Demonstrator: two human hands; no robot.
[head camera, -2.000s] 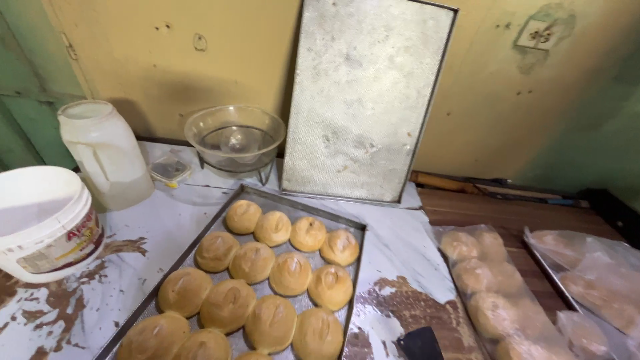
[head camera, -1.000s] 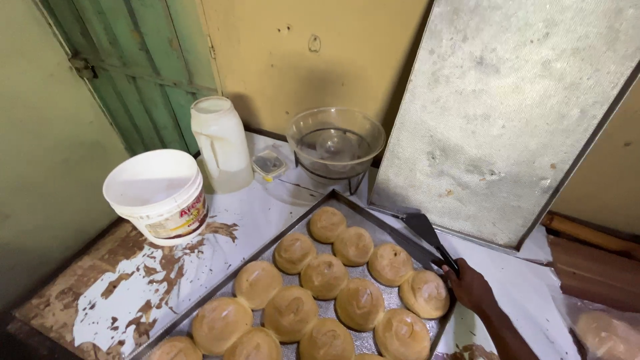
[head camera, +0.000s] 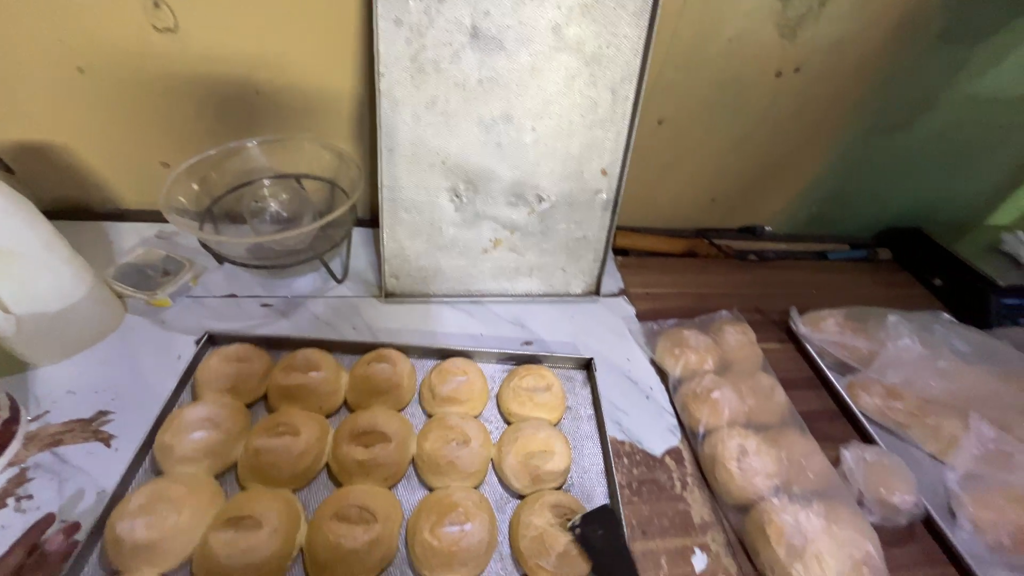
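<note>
Rows of golden round buns (head camera: 372, 448) sit in a shallow metal baking tray (head camera: 400, 346) at the lower middle of the head view. Just the fingers of my left hand (head camera: 40, 548) show at the bottom left corner, beside the tray's left edge; what they touch cannot be told. A black flat-bladed tool (head camera: 602, 540), likely a spatula, rests against the bun at the tray's lower right. Its handle lies outside the view, and so does my right hand.
Behind the tray stand an upright metal tray (head camera: 504, 152), a clear bowl (head camera: 260, 192) on a wire stand, a small lidded container (head camera: 152, 274) and a white plastic jug (head camera: 44, 280). Bagged buns (head camera: 740, 440) and a tray of wrapped bread (head camera: 920, 400) lie at the right.
The black tool has moved from the tray's far edge to a bun at the lower right. The hand that held it has left the view, which has swung right. Fingers now show at bottom left.
</note>
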